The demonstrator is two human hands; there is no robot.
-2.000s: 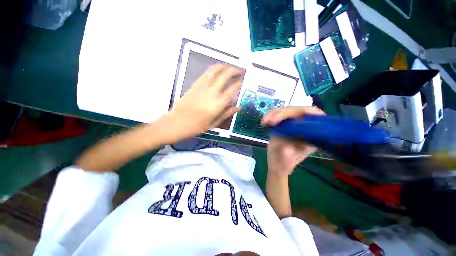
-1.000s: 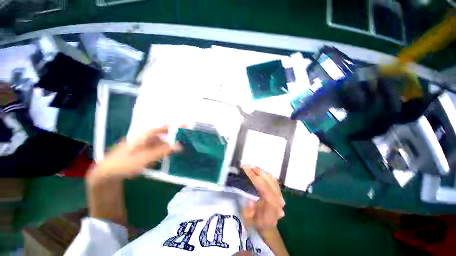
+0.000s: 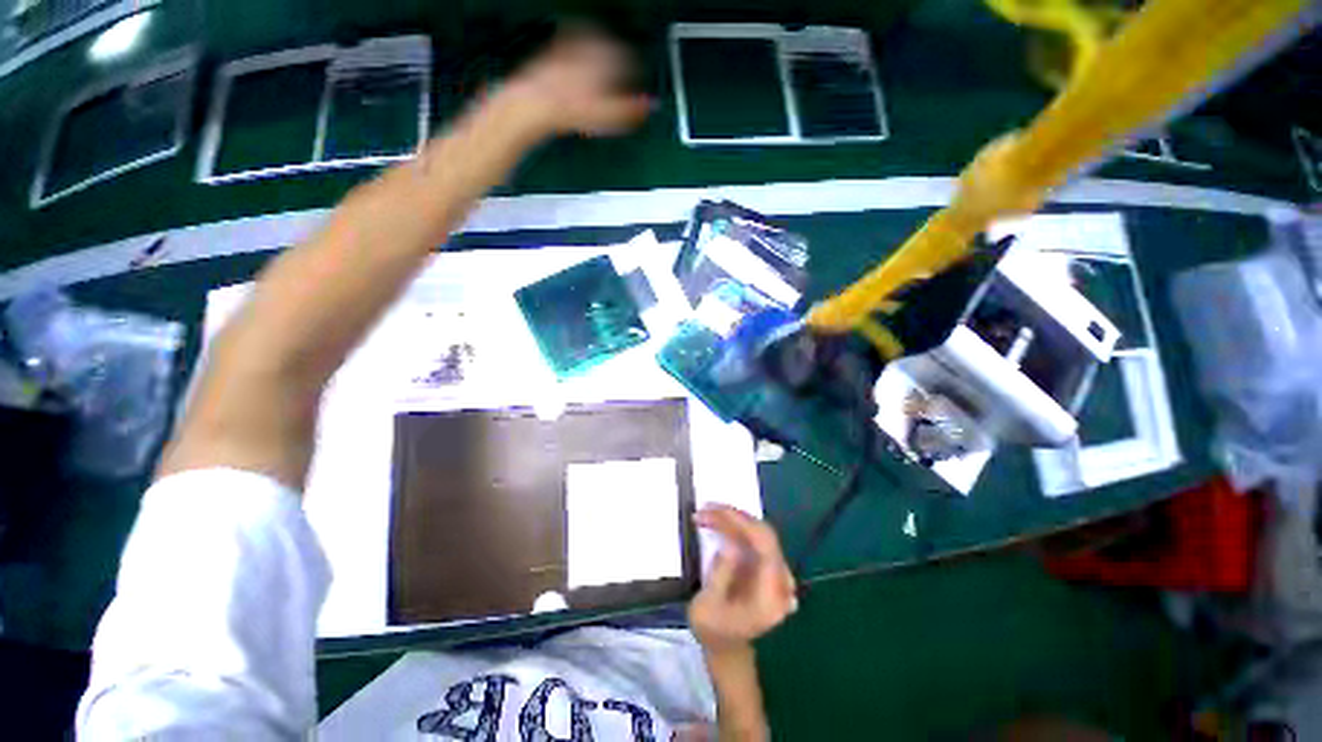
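The shallow brown fixture [image 3: 479,507] lies on the white sheet [image 3: 355,478] and holds no frame. A white rectangle shows in its right part. My left hand [image 3: 580,87] is stretched out over the far green surface, between white two-window frames [image 3: 322,109]. It is blurred, and I cannot tell whether it holds anything. My right hand [image 3: 742,580] is at the fixture's right edge, empty, with fingers loosely curled and apart. Scattered small screws [image 3: 442,363] lie behind the fixture. A green circuit board [image 3: 587,315] lies on the sheet behind the fixture.
Stacked boards [image 3: 742,261] are at the sheet's back right. The blurred blue screwdriver [image 3: 768,348] hangs from a yellow cord [image 3: 957,218]. A white box-shaped device [image 3: 1000,370] and another white frame [image 3: 1153,413] are right. Clear plastic bags [image 3: 109,370] lie left. A red bin [image 3: 1160,539] is below.
The white frame with its green board has left the work area, uncovering the fixture. My left hand has moved far forward. My right hand has stayed near the front edge. The view has shifted.
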